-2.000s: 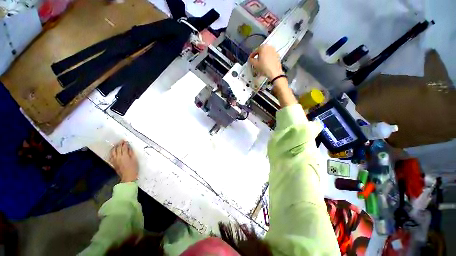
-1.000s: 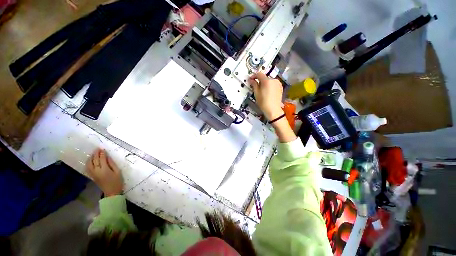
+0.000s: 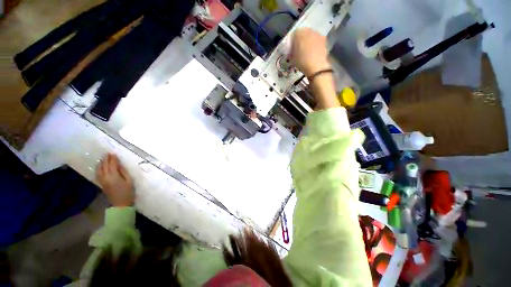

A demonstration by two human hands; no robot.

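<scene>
The sewing machine (image 3: 269,78) has a grey-white head with a dark clamp and needle area (image 3: 238,117) over a large white sheet (image 3: 185,112). My right hand (image 3: 308,50) is at the upper part of the machine head, fingers bent against it; whether it holds thread cannot be seen. My left hand (image 3: 116,180) rests on the front edge of the white table (image 3: 162,193), fingers apart, with nothing seen in it. No bag is under the needle.
Black webbing straps (image 3: 123,67) lie at the upper left. The control screen (image 3: 372,137), a yellow spool (image 3: 347,97), green spools (image 3: 394,216) and a white bottle (image 3: 416,140) stand at the right. A red tool (image 3: 285,228) lies by the plate. Printed fabric (image 3: 376,241) lies at lower right.
My right hand has moved from the lower part of the machine head up along it. My left hand has stayed on the table edge, and the view has shifted slightly.
</scene>
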